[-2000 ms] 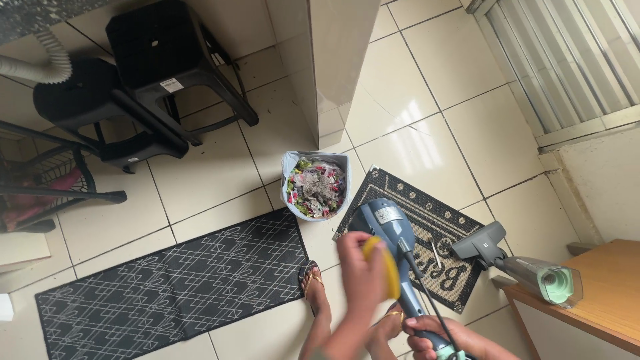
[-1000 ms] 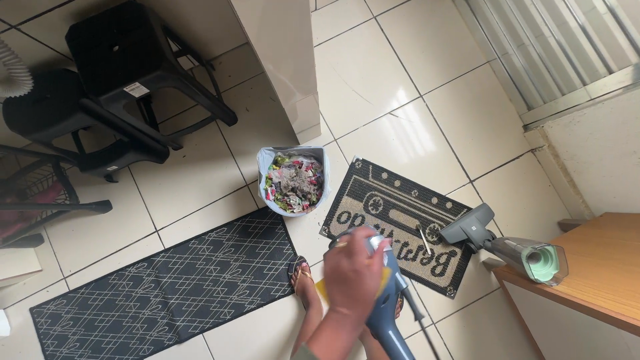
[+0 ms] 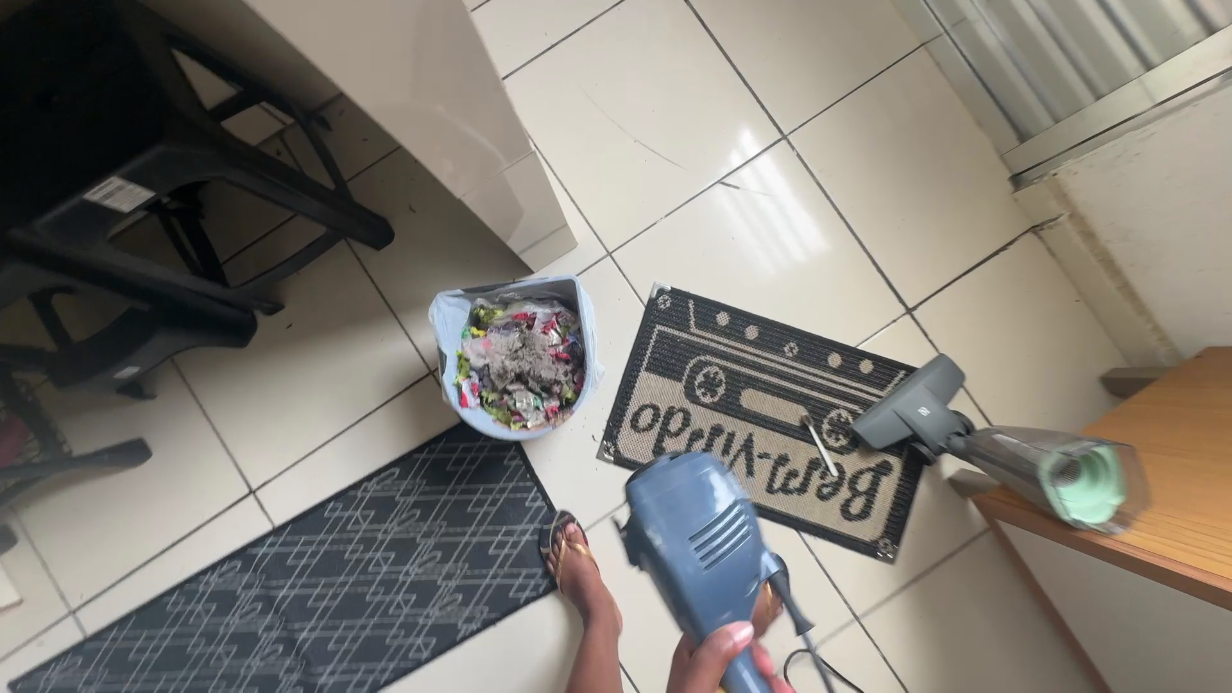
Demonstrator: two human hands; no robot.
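My left hand (image 3: 707, 657) is closed around the handle of a blue-grey handheld vacuum cleaner body (image 3: 698, 539) at the bottom centre, its thumb across the top. A sliver of something yellow shows by the hand. A dark cord (image 3: 794, 606) hangs beside the body. My right hand is out of sight. To the right, the grey floor nozzle (image 3: 910, 409) joins a clear dust container (image 3: 1011, 462) with a mint-green part inside, which overlaps the wooden furniture edge. Left of the vacuum body, a lined bin (image 3: 587, 356) holds wrappers and grey dust.
A black-and-beige doormat (image 3: 770, 399) lies under the nozzle, with a thin white stick (image 3: 821, 445) on it. A dark patterned runner (image 3: 385, 577) is at lower left. Black plastic stools (image 3: 221, 183) stand left of a wall corner (image 3: 520, 202). Wooden-topped furniture (image 3: 1174, 462) stands at right.
My left hand has moved from the upper part of the vacuum body down to its handle. The yellow item, plain earlier, is mostly hidden. My right hand, on the handle two seconds ago, is out of view.
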